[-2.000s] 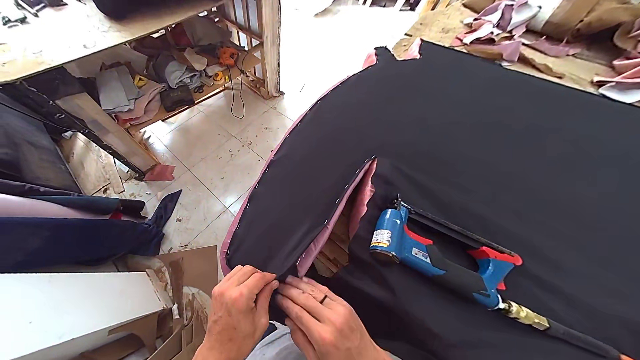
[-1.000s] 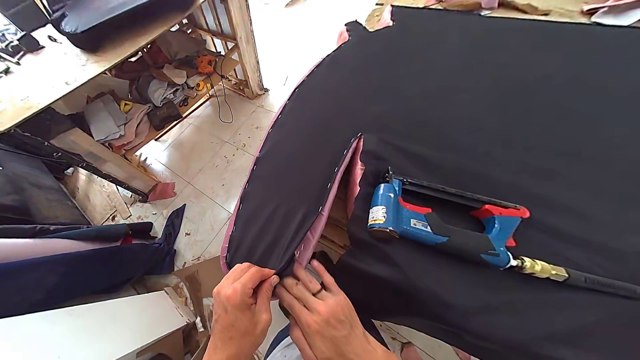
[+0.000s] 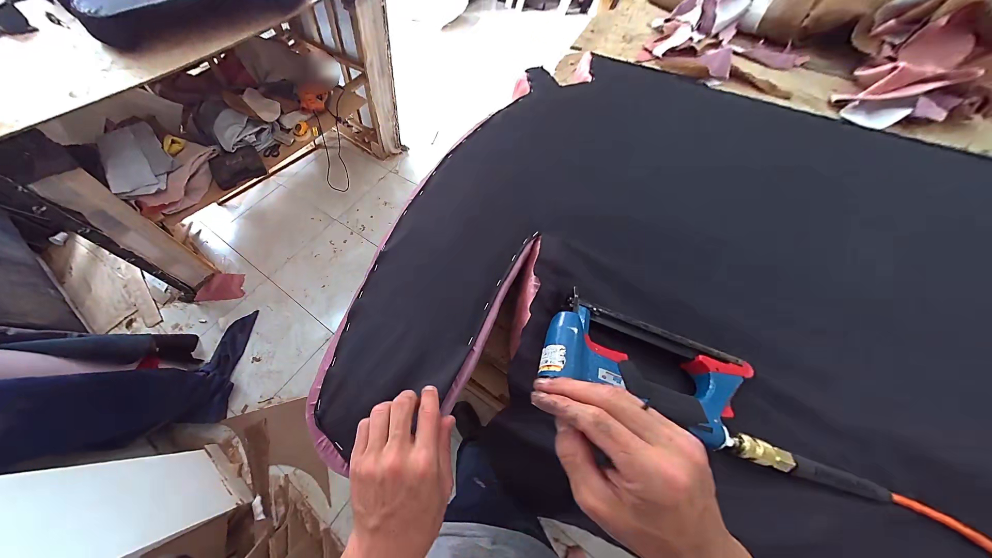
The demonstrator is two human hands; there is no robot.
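Note:
Black lining fabric lies over an upholstered frame part, with pink fabric showing along its curved edge and inside a slit. Staples run in a row along both edges of the curved arm. My left hand rests on the lower end of that arm, fingertips pressing the black fabric by the slit. A blue and red pneumatic staple gun lies on its side on the black fabric. At its near side is my right hand, thumb and fingers bent, fingertips by the gun's head; whether it grips the gun I cannot tell.
A brass fitting joins the gun to an orange air hose. Pink and brown scraps lie at the top right. To the left stand a bench with a cluttered shelf and a white panel; rolled dark fabric lies between.
My right hand has left the fabric edge beside my left hand and moved right to the staple gun. My left hand has changed from pinching the edge to lying flat over it.

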